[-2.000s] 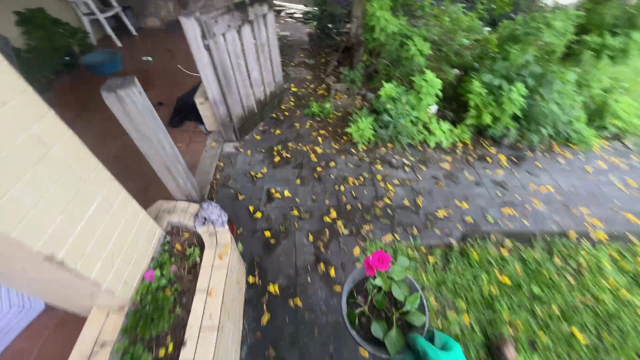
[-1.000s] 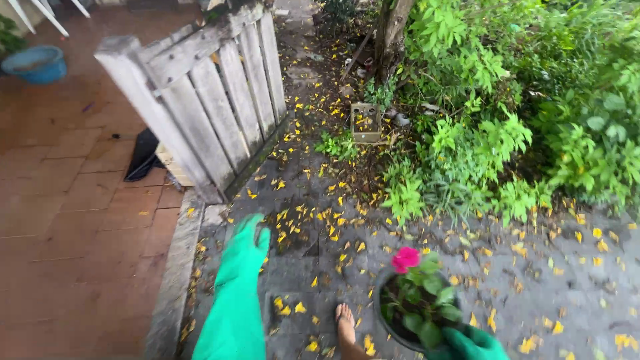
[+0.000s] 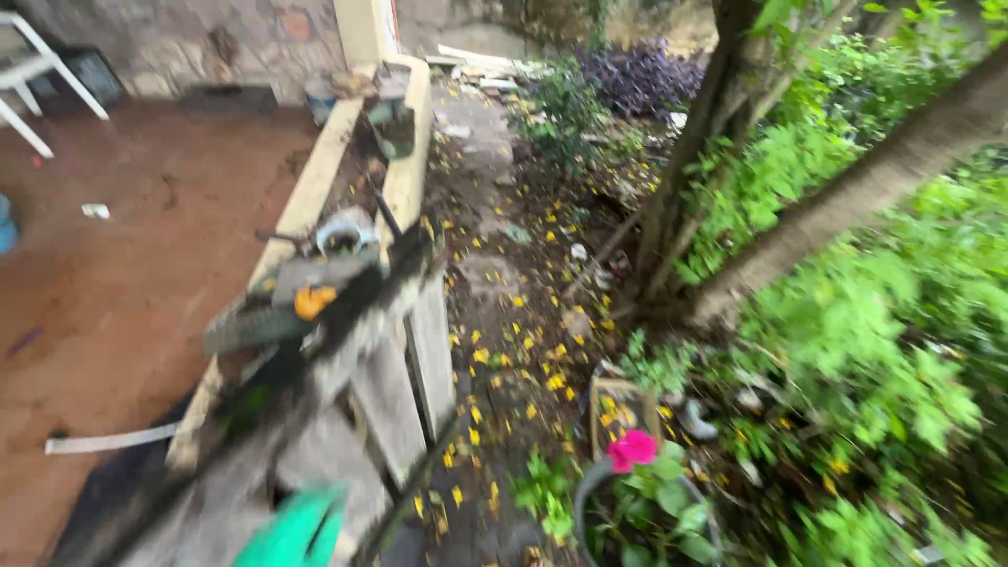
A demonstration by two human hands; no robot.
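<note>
My left hand (image 3: 291,529), in a green glove, is blurred at the bottom edge, in front of the slats of a weathered wooden gate (image 3: 386,386). Whether it touches the wood I cannot tell. A dark round flower pot (image 3: 589,500) holds a leafy plant (image 3: 654,504) with one bright pink flower (image 3: 632,450); it is at the bottom, right of centre, above the path. My right hand is out of the frame, so its hold on the pot is hidden.
A planter wall (image 3: 303,193) beyond the gate bears a pale blue ring-shaped item (image 3: 345,235) and an orange item (image 3: 314,301). A narrow path (image 3: 488,283) with yellow petals runs ahead. Tree trunks (image 3: 677,189), a wooden box (image 3: 622,409) and shrubs line its right side. Red tiled floor (image 3: 157,260) lies left.
The view has moved forward to the gate. My left hand, over the path a second ago, is now before the gate's slats. My right hand has left the view; the potted plant still shows.
</note>
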